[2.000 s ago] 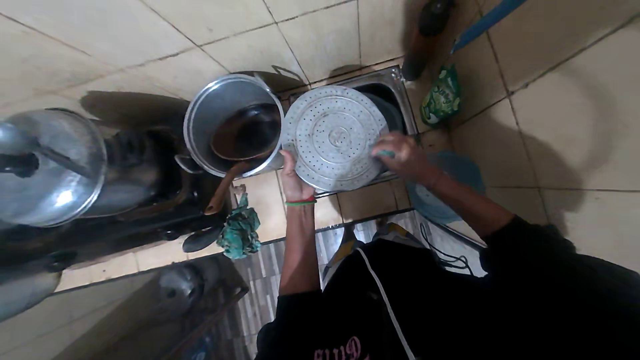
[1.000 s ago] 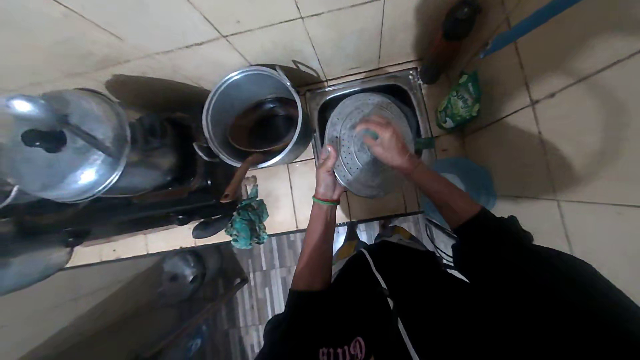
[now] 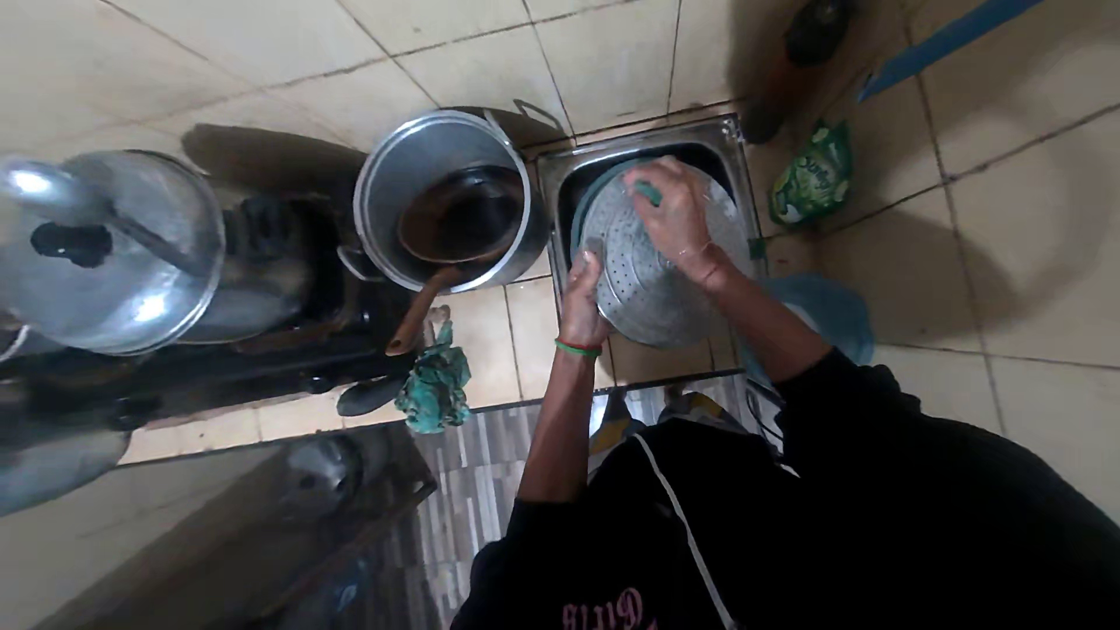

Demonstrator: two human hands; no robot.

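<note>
A round perforated metal steamer plate (image 3: 647, 297) is tilted over the steel sink (image 3: 647, 138). My left hand (image 3: 584, 297) grips its left edge, thumb on the upper face. My right hand (image 3: 674, 210) presses a small green scrubbing pad (image 3: 648, 192) against the plate's upper part. Beneath the plate the rim of a greenish basin (image 3: 579, 210) shows in the sink; the rest of it is hidden. Left of the sink stands a large aluminium pot (image 3: 376, 188), with a dark pan (image 3: 464, 214) inside and its wooden handle (image 3: 424, 311) over the rim.
A lidded pot (image 3: 131, 289) with a ladle on top stands on the black stove (image 3: 219, 376) at left. A green cloth (image 3: 436, 389) hangs at the counter's edge. A green detergent pouch (image 3: 814, 179) and a dark bottle (image 3: 818, 31) are right of the sink, and a blue tub (image 3: 831, 315) below.
The plate has tipped from facing up to a slant over the sink. My right hand has moved from the plate's right edge onto its face and now toward its upper part.
</note>
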